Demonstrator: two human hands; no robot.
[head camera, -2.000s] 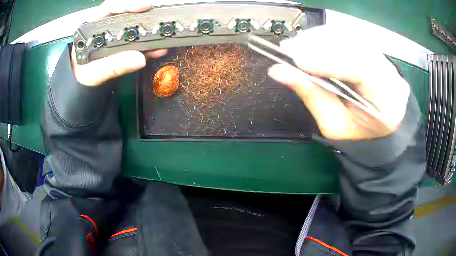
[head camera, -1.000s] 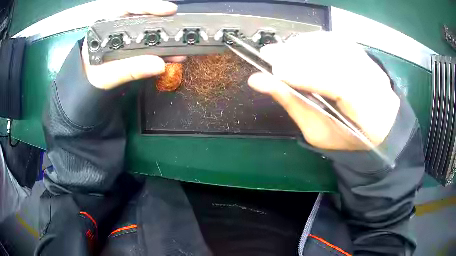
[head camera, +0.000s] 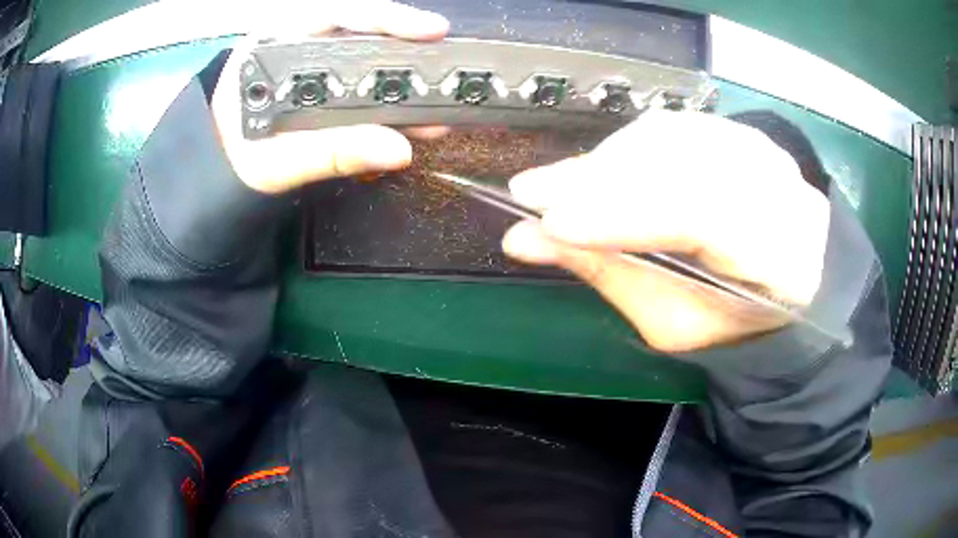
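My left hand (head camera: 315, 158) holds the left end of a grey bar fixture (head camera: 441, 111), thumb in front and fingers behind. The bar has a row of several dark round seats. My right hand (head camera: 683, 226) holds thin silver tweezers (head camera: 488, 197), their tips below the bar over fine copper-coloured pieces (head camera: 452, 210) on the black tray (head camera: 420, 275). The tips look nearly together; whether they hold a piece cannot be told. My right fingers cover part of the bar's lower right edge. The copper clump is hidden behind my left hand and the bar.
A ribbed grey stack of bars (head camera: 930, 252) stands at the far right. A dark block (head camera: 29, 147) is at the far left. White strips (head camera: 809, 84) cross the green bench (head camera: 473, 326). My legs are below the bench's front edge.
The bar and my left hand have moved right. My right hand has moved down and slightly left, taking the tweezer tips from a seat down to the copper pieces. The clump has gone out of sight.
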